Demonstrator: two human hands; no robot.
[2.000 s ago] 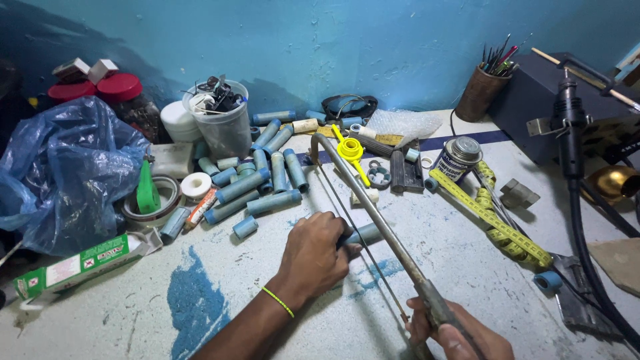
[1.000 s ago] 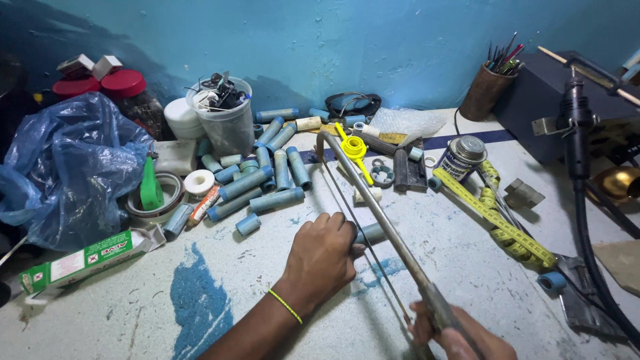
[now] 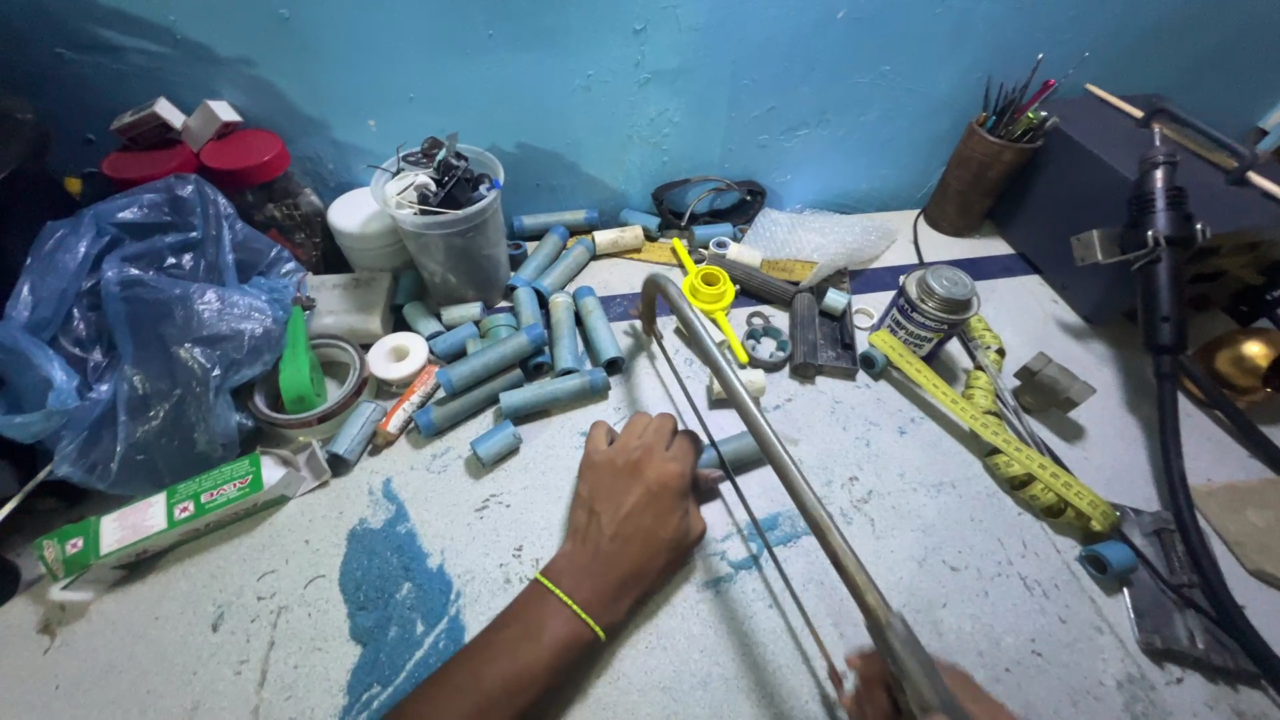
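Note:
My left hand (image 3: 640,505), with a yellow-green band at the wrist, presses a blue plastic pipe piece (image 3: 738,452) down on the white worktop. The pipe's right end sticks out past my fingers. At the bottom edge my right hand (image 3: 900,690), blurred and partly out of view, grips the handle end of a metal-framed hacksaw (image 3: 775,430). Its thin blade crosses the pipe just right of my left fingers; whether it has cut in cannot be told. Behind my left hand lie several cut blue pipe pieces (image 3: 555,393), with a short one (image 3: 495,442) nearer.
Beyond the saw lie a yellow plastic part (image 3: 710,288) and dark ribbed pieces (image 3: 803,335). To the right are a metal can (image 3: 925,310), a yellow measuring tape (image 3: 990,430) and a black cable (image 3: 1175,430). A blue plastic bag (image 3: 140,330) and a green-white box (image 3: 170,510) sit left.
The saw and my right hand have shifted slightly along the blade's line. My left hand keeps hold of the pipe piece in every frame.

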